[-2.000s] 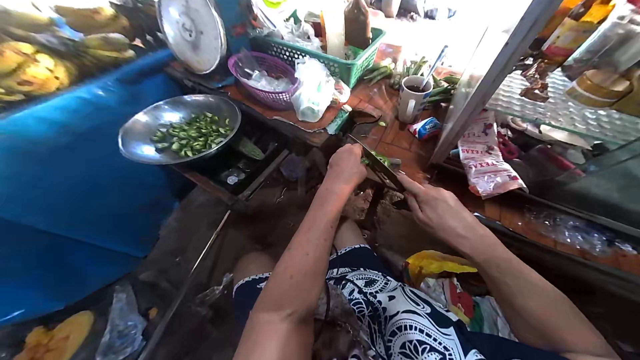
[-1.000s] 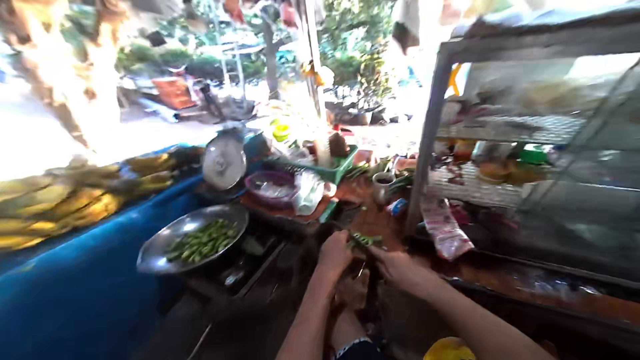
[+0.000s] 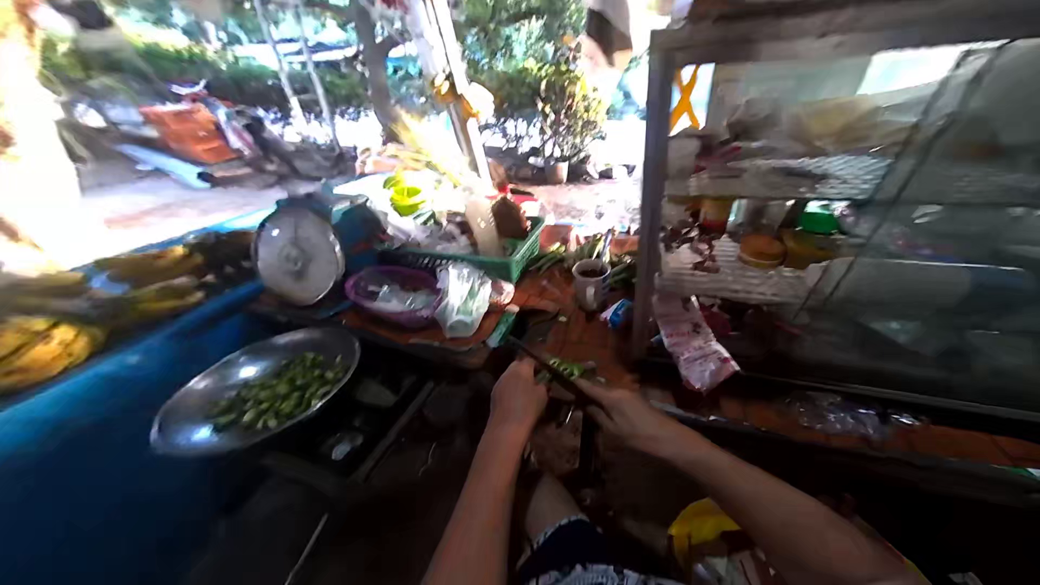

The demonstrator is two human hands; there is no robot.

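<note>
My right hand (image 3: 621,410) grips a knife, whose dark blade (image 3: 548,366) points up and left past my left hand. My left hand (image 3: 518,392) is curled close beside the blade; whatever lies within its fingers is hidden. Cut green vegetable pieces (image 3: 565,370) lie just beyond the blade, near both hands. To the left, a wide metal bowl (image 3: 175,418) holds many cut green vegetable pieces (image 3: 280,392).
Beyond my hands stand a mug (image 3: 591,286), a purple basket (image 3: 353,284), a plastic bag (image 3: 461,301) and a green crate (image 3: 520,260). A scale (image 3: 299,253) is behind the bowl. A glass display case (image 3: 650,203) rises at right; a blue wall (image 3: 89,455) runs along the left.
The view has tilted up strongly, showing the yard and more of the display case. My hands stay close together at the knife.
</note>
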